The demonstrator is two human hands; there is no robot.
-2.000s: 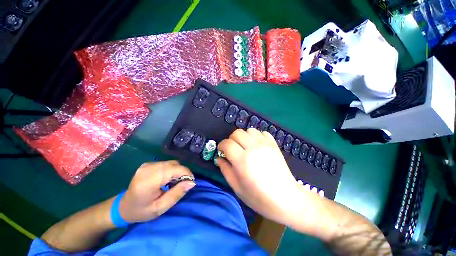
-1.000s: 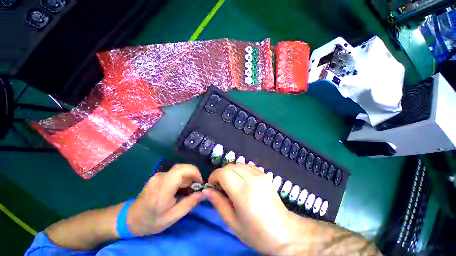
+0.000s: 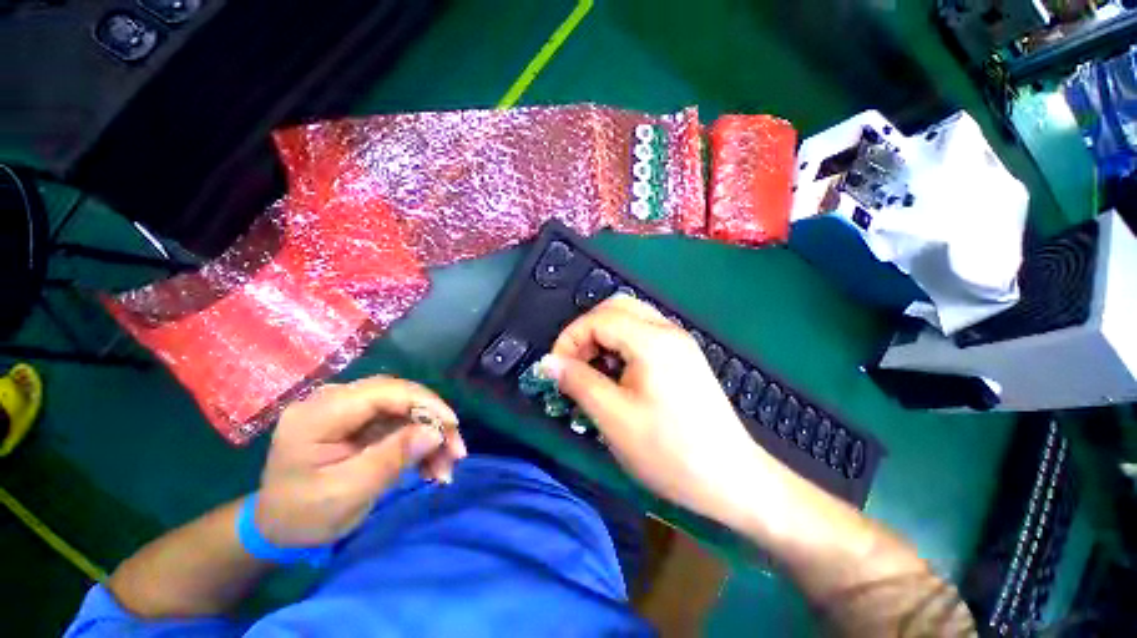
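Note:
My left hand [image 3: 349,449], with a blue wrist band, holds a small dark, partly shiny part [image 3: 428,423] between thumb and fingers, mostly hidden by the fingertips. My right hand [image 3: 655,393] is over the left half of the black foam tray [image 3: 521,297]. Its thumb and index finger pinch the end of a green circuit board [image 3: 532,381] in the near row. More green pieces lie beside it, partly under the hand. A black oval housing [image 3: 503,354] sits at the near row's left end. Black ovals line the far row; the hand hides part of both rows.
Pink-red bubble wrap [image 3: 499,175] lies behind the tray with a row of green-white boards [image 3: 651,172], its roll [image 3: 752,178] beside them. A white-covered machine [image 3: 960,218] and a white box with black grille [image 3: 1103,318] stand right. Black trays lie far right and upper left.
My hands were together over my lap and are now apart. My right hand has moved up onto the tray; my left has moved left with its part. Fewer black ovals show at the near row's left end.

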